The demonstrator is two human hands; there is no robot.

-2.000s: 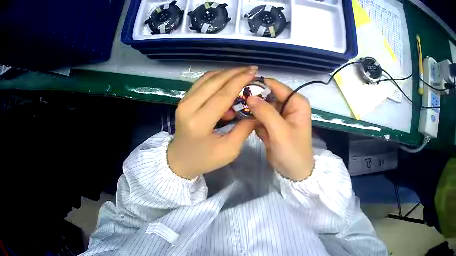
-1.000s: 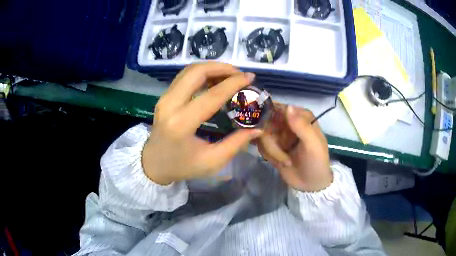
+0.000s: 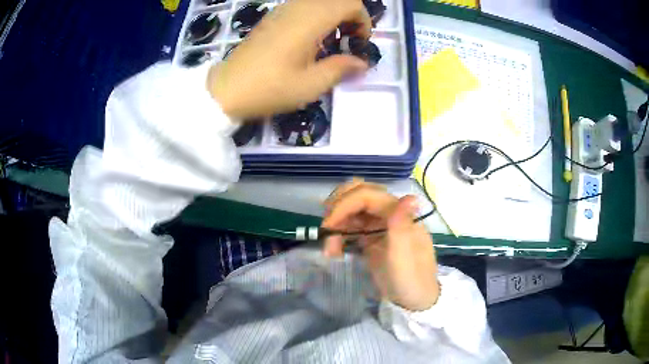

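My left hand [image 3: 292, 60] is over the tray [image 3: 366, 124], its fingers closed on a watch [image 3: 366, 51] at a pocket in the right part of the tray; the fingers partly hide it. Other round black watches lie in pockets, one of them [image 3: 302, 126] in the front row. My right hand [image 3: 384, 238] is in front of the tray at the bench edge. It holds the thin black charging cable [image 3: 356, 232], whose end with white bands [image 3: 306, 232] sticks out to the left, touching no watch.
The tray rests on stacked blue trays [image 3: 327, 168]. To the right are a charging puck [image 3: 473, 161] on white and yellow paper [image 3: 445, 84], looping black wires, a yellow stick [image 3: 566, 135] and a white power strip [image 3: 586, 192]. A dark blue stack [image 3: 85, 78] stands left.
My left hand has moved from above the bench edge to over the tray with the watch. My right hand has moved lower and left, with the cable end now apart from the watch. The view has shifted right.
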